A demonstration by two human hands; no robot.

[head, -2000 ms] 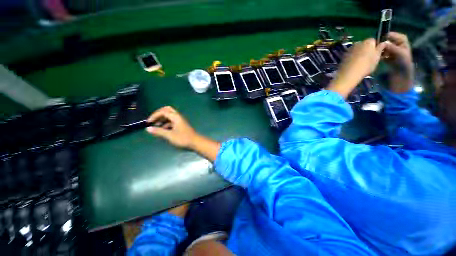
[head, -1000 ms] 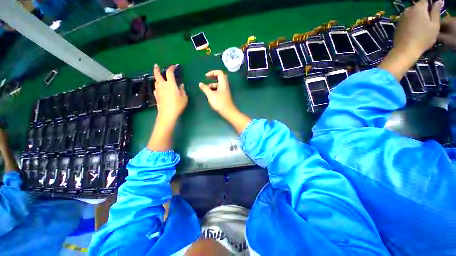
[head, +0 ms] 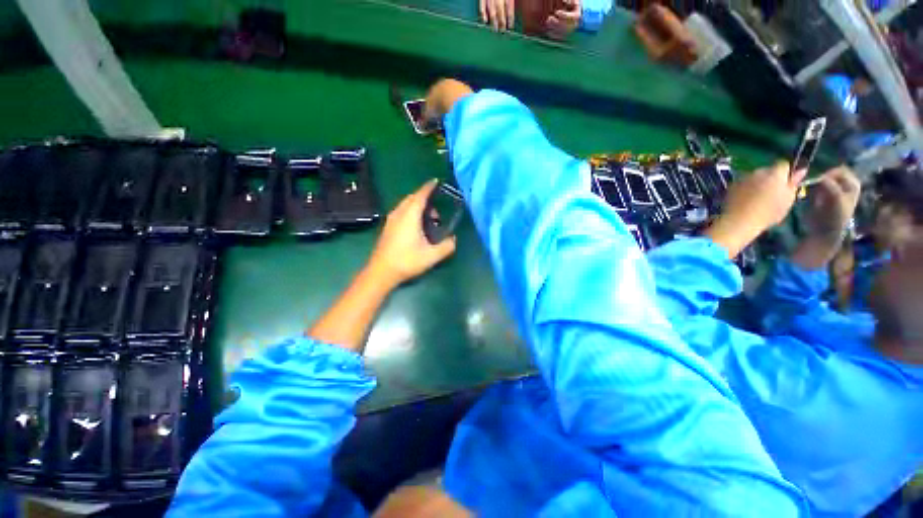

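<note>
My left hand [head: 410,235] holds a small black front housing [head: 444,210] by its edges above the mat. My right hand [head: 445,97] reaches to the back of the bench, with its fingers at the right edge of a small LCD screen module [head: 415,114] with a white border. A bit of orange tail shows below the fingers. Whether the fingers grip the screen cannot be told, as the hand and sleeve partly cover it. Black housings [head: 308,196] lie flat beside the black blister tray [head: 207,304] on the left.
Screen-fitted phone assemblies [head: 636,185] lie in rows on the right, partly behind my right sleeve. A neighbouring worker's hands [head: 754,207] hold up a phone unit [head: 809,147]. Another person's hands [head: 498,12] show at the top across the bench.
My left hand has moved right, away from the tray side, and now holds a housing. My right hand has reached forward to the screen module. The cup is now hidden, and the view has shifted.
</note>
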